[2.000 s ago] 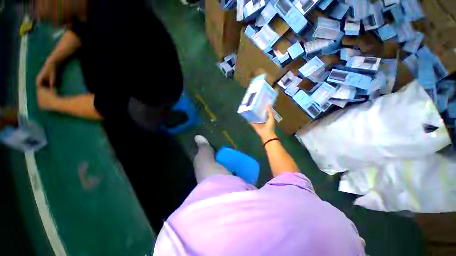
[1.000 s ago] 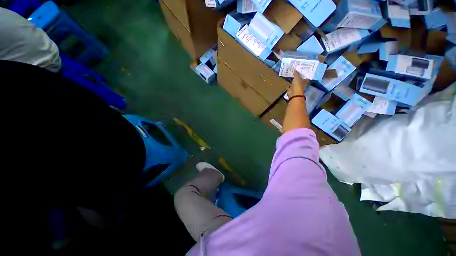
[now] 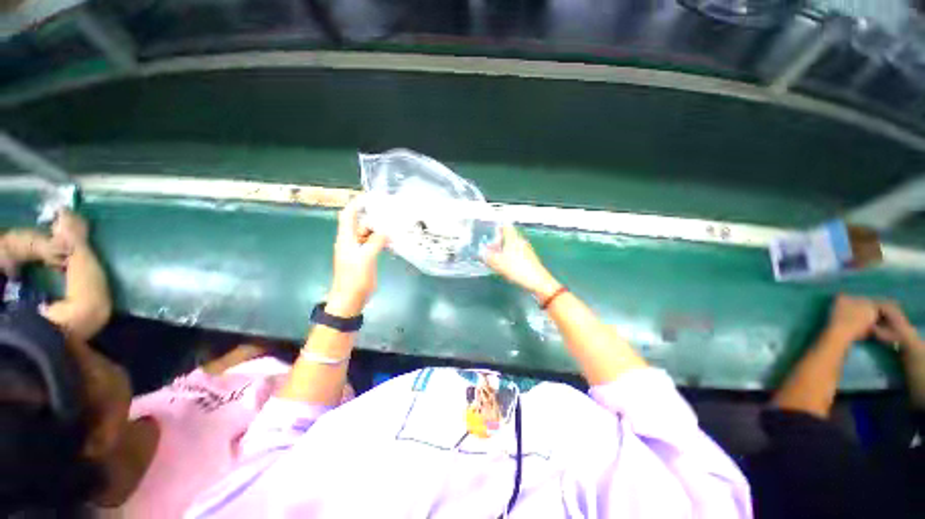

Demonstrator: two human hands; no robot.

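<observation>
A clear plastic bag (image 3: 431, 218) is held up above the green bench and the whitish bench edge strip, in the middle of the view. Small dark and pale specks show through its lower part; I cannot tell what they are. My left hand (image 3: 357, 258) grips its left side, with a black band and a pale bracelet on the wrist. My right hand (image 3: 515, 258) grips its right side, with a red band on the wrist. The fingertips are partly blurred.
The green workbench top (image 3: 203, 269) runs across, with the whitish edge strip (image 3: 649, 223) and a dark green conveyor belt (image 3: 609, 142) beyond. A retail box (image 3: 811, 253) lies at the right near another person's hands (image 3: 862, 319). A person in pink sits at the left.
The view has turned from the floor and the box heap to the bench. My right hand no longer touches a retail box; both hands now hold the clear bag.
</observation>
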